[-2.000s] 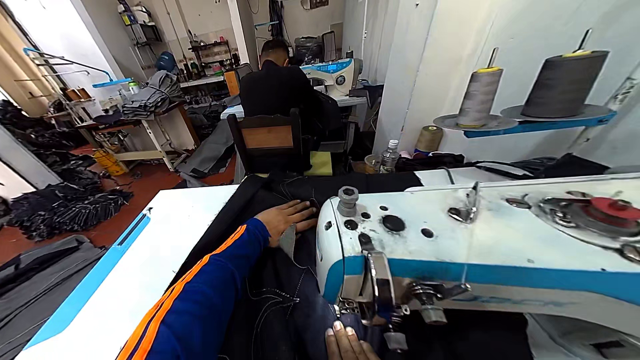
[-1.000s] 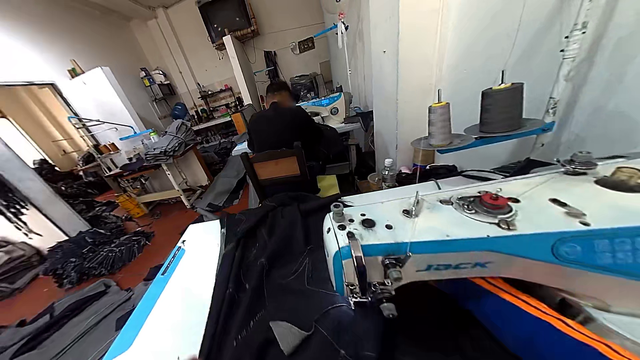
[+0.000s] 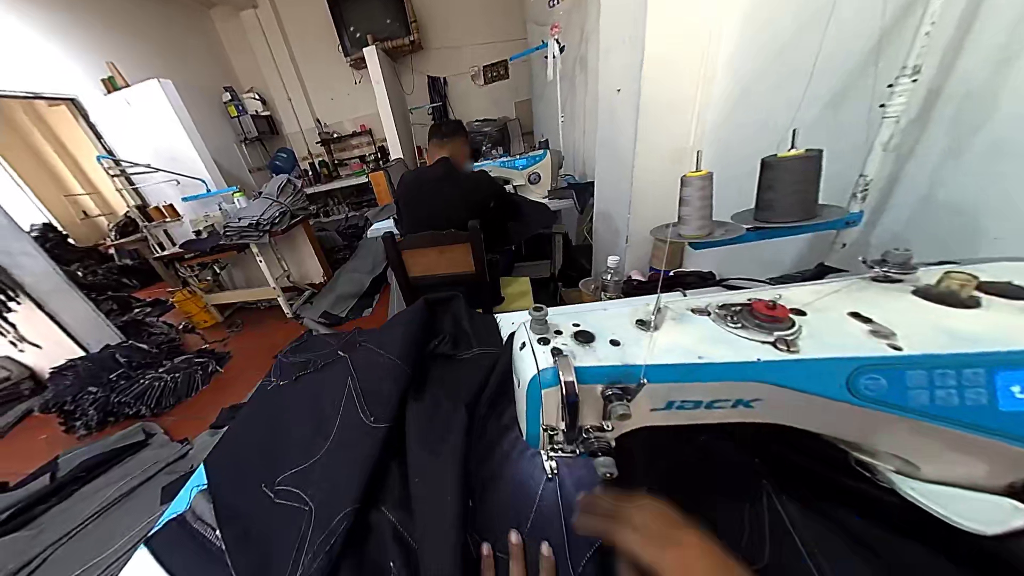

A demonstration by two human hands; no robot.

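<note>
Dark denim fabric (image 3: 320, 432) with pale stitched lines covers the bed of a white and blue Jack sewing machine (image 3: 720, 352) and hangs over its left edge. A lit patch of the cloth lies under the presser foot (image 3: 550, 462). My left hand (image 3: 518, 558) shows only its fingertips, spread flat on the fabric at the bottom edge, just below the foot. Blurred by motion, my right hand (image 3: 652, 532) is over the cloth to the right of the foot; whether it grips anything cannot be told.
Two thread cones (image 3: 696, 204) stand on a blue rack behind the machine, near a plastic bottle (image 3: 612, 278). A co-worker (image 3: 448, 192) sits ahead at another machine, by a wooden chair (image 3: 438, 264). Cut fabric piles (image 3: 128, 384) lie on the floor at left.
Two seconds ago my left hand lay higher on the cloth, left of the machine head; now it is below the foot. The fabric has shifted and bunched up at left. The view has turned.
</note>
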